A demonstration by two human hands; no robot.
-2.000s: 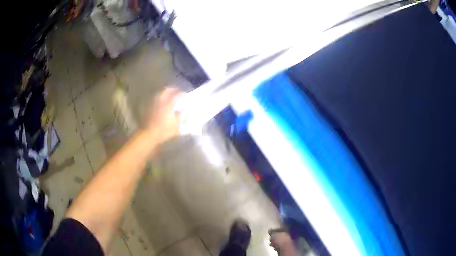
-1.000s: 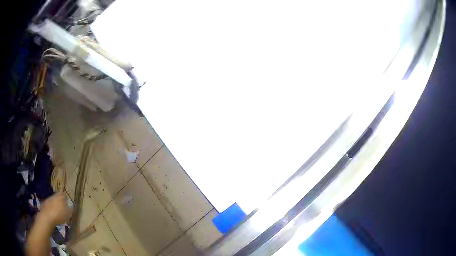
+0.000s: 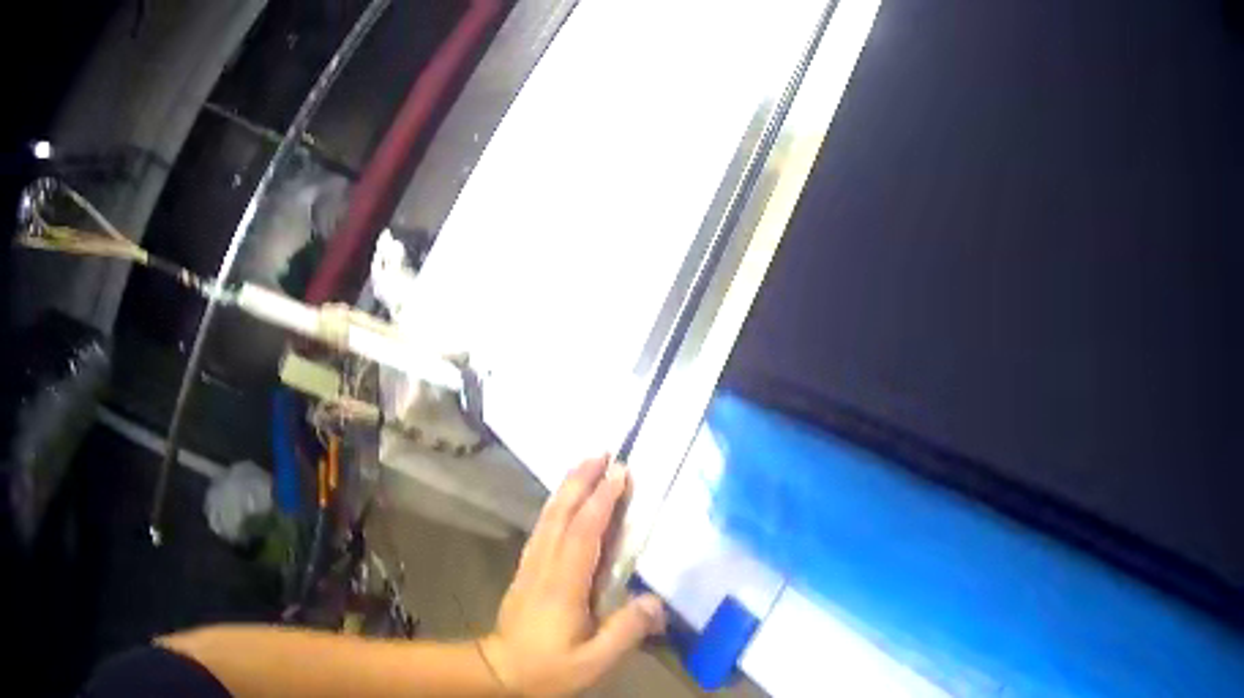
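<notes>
My left hand (image 3: 562, 593) is bare and lies at the near end of the long metal end cutter rail (image 3: 720, 252). Its fingers lie together on the rail and its thumb is at the end, beside a blue end block (image 3: 720, 641). The palm side is hidden. Dark fabric (image 3: 1010, 259) lies flat to the right of the rail. A bright blue underlay strip (image 3: 900, 525) shows between the fabric edge and the white table edge (image 3: 832, 652). My right hand is out of the picture.
The white tabletop (image 3: 587, 177) extends left of the rail, overexposed. Beyond its far-left edge are a dark red tube (image 3: 409, 143), a white rod with cord (image 3: 293, 311), a thin curved metal bar (image 3: 225, 273) and clutter above the tiled floor.
The view has swung. My left hand, away from the table at the lower left one second ago, is now on the rail's end. The red tube and curved bar have come into view.
</notes>
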